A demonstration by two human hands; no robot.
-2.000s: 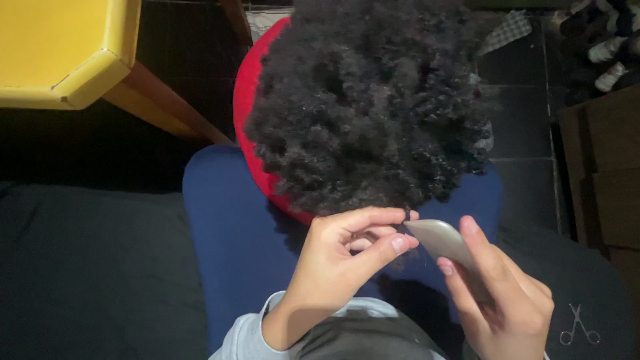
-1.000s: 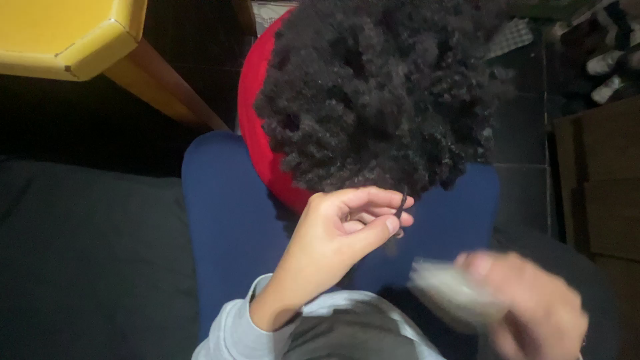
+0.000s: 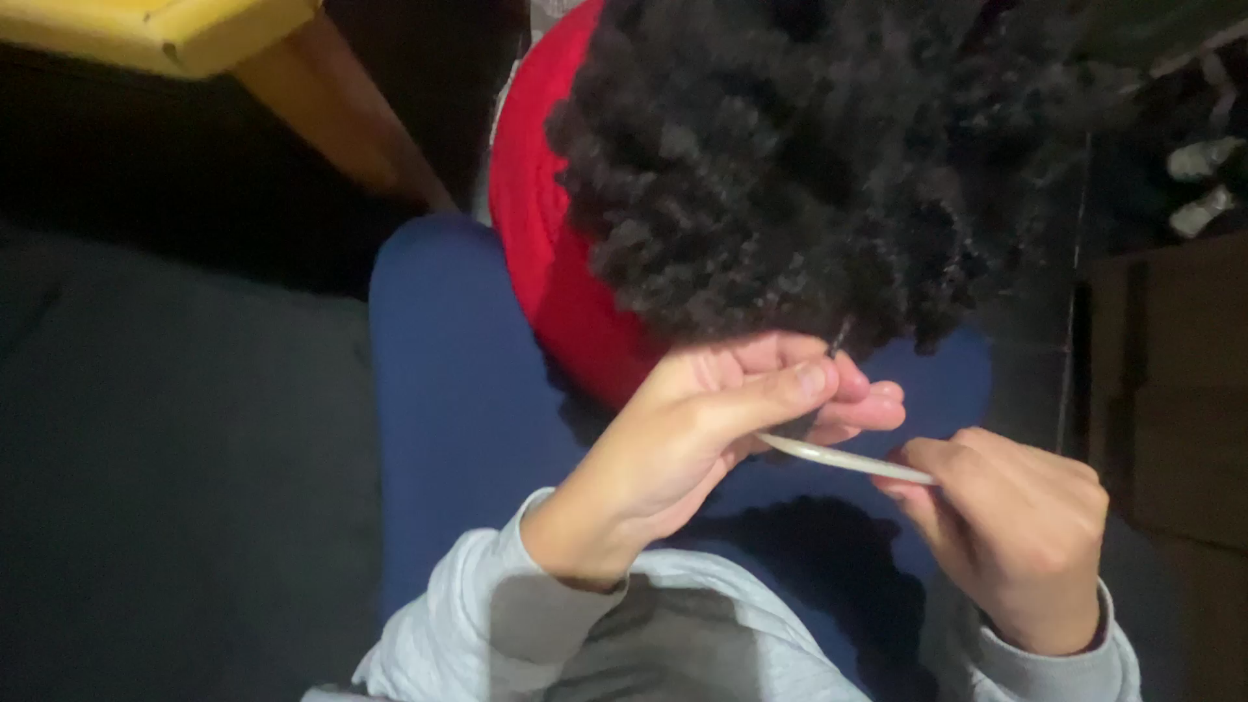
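Observation:
A person's dark curly hair [image 3: 770, 166] fills the upper middle of the head view, above a red garment [image 3: 556, 253]. At the lower edge of the hair, my left hand [image 3: 721, 419] pinches a thin strand of hair [image 3: 838, 336] between thumb and forefinger. My right hand [image 3: 1014, 526], lower and to the right, grips a pale, thin, curved tool [image 3: 848, 458], seen edge-on. Its far end reaches in beside my left palm, just below the fingers; whether it touches the hair there I cannot tell.
Blue fabric [image 3: 458, 419] lies beneath the hands. A yellow table [image 3: 175, 39] with a wooden leg [image 3: 336, 107] is at the upper left. Dark cloth [image 3: 175, 468] covers the left side. Brown furniture [image 3: 1180, 380] stands at the right, with shoe-like objects [image 3: 1204, 185] above it.
One second ago my right hand was blurred and apart from my left; now the tool's end is close to my left palm. My left hand has kept its pinch on the strand.

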